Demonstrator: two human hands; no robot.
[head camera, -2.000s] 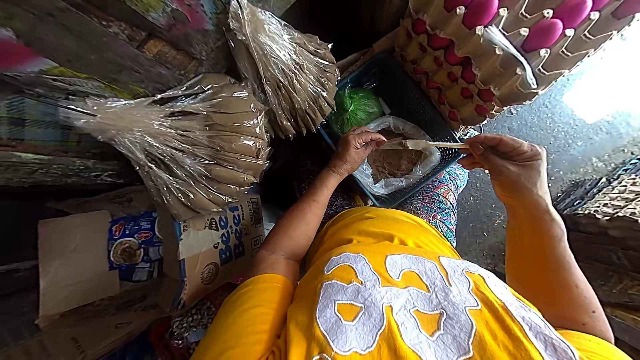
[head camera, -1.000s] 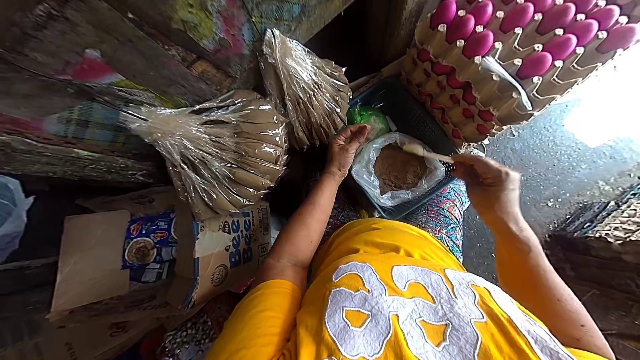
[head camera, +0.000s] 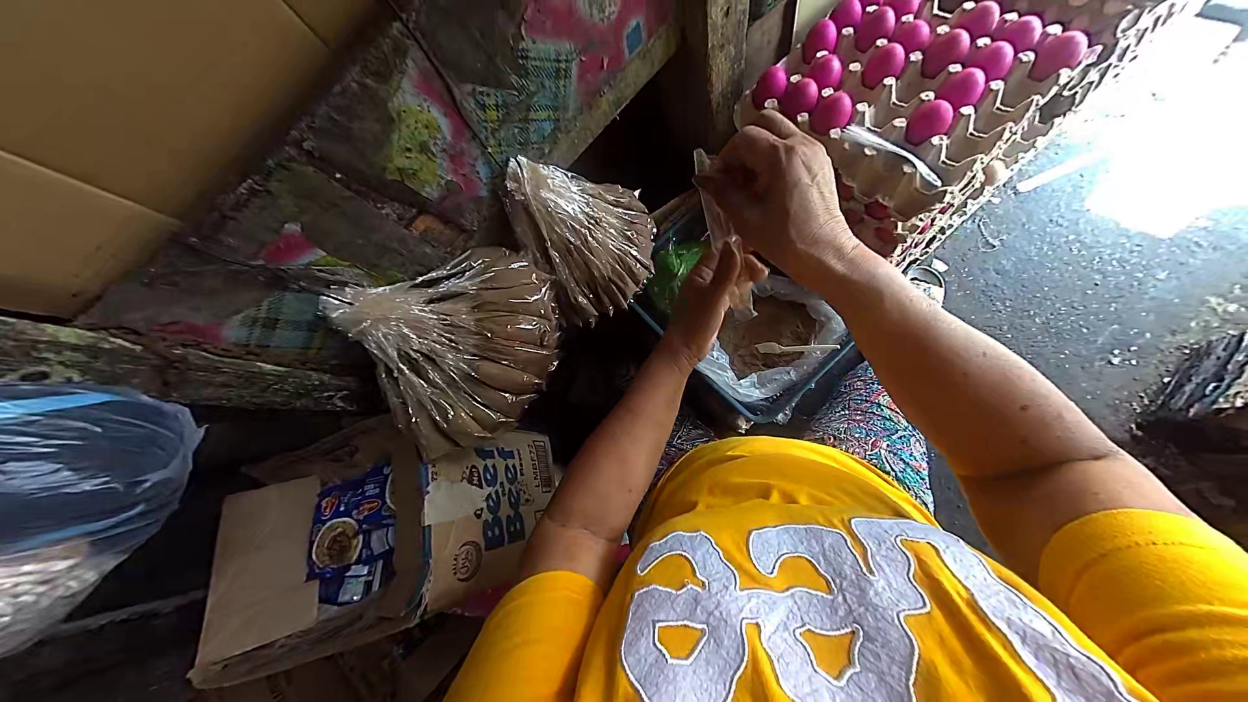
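A narrow clear plastic bag (head camera: 719, 210) is pulled lengthwise between my two hands. My right hand (head camera: 780, 190) grips its upper end, and my left hand (head camera: 712, 292) pinches it lower down; what lies at its lower end is partly hidden by the fingers. Below them, brown powder (head camera: 770, 327) fills a larger plastic bag (head camera: 746, 385) set in a dark blue plastic basket (head camera: 712, 395). A small pale spoon (head camera: 795, 348) lies on the powder. A green plastic bag (head camera: 675, 273) sits in the basket beside my left hand.
Two bundles of filled plastic tubes, one larger (head camera: 468, 341) and one smaller (head camera: 590, 239), hang at the left. An opened cardboard box (head camera: 263, 575) stands lower left. Stacked egg trays (head camera: 975, 185) with magenta eggs (head camera: 882, 64) rise at upper right. A bulging plastic bag (head camera: 88, 468) is at the far left.
The spoon, held by my right hand before, now lies on the powder. My right hand has moved up and across to the narrow bag. The view has shifted left.
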